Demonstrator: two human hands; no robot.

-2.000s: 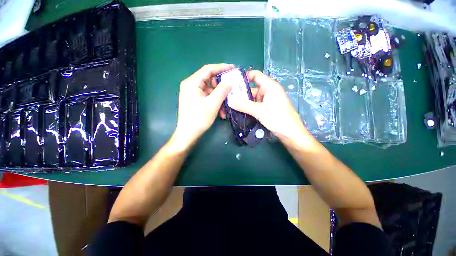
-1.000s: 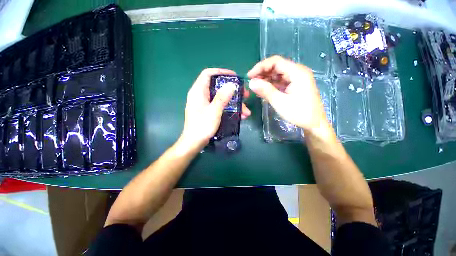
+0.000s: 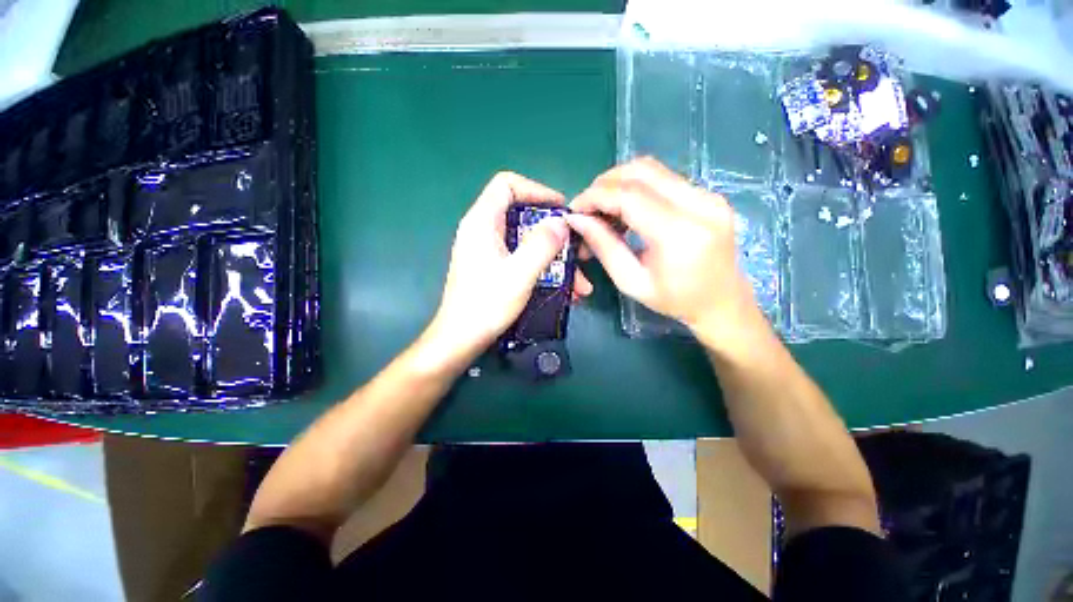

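Observation:
A black elongated device housing [image 3: 542, 318] is held upright in the picture over the green mat, its open side up. A silvery circuit board [image 3: 554, 269] shows in its upper part. My left hand [image 3: 500, 265] grips the housing from the left, thumb on the board. My right hand [image 3: 665, 241] is at the housing's upper right corner, thumb and fingertips pinched together there; whether they hold a wire or small part cannot be told. A small black part with a pale round centre [image 3: 548, 363] sits at the housing's lower end.
A large black blister tray [image 3: 141, 282] lies at left. A clear blister tray [image 3: 824, 265] at right holds several boards [image 3: 853, 106] in one corner. A stacked tray of boards [image 3: 1041, 212] is at far right, a small round part [image 3: 1000, 291] beside it. A pale strip [image 3: 471, 32] runs behind.
The housing was tilted between both hands; it now stands straighter, with the board showing. My right hand moved off to the right, then came back to the housing's upper corner.

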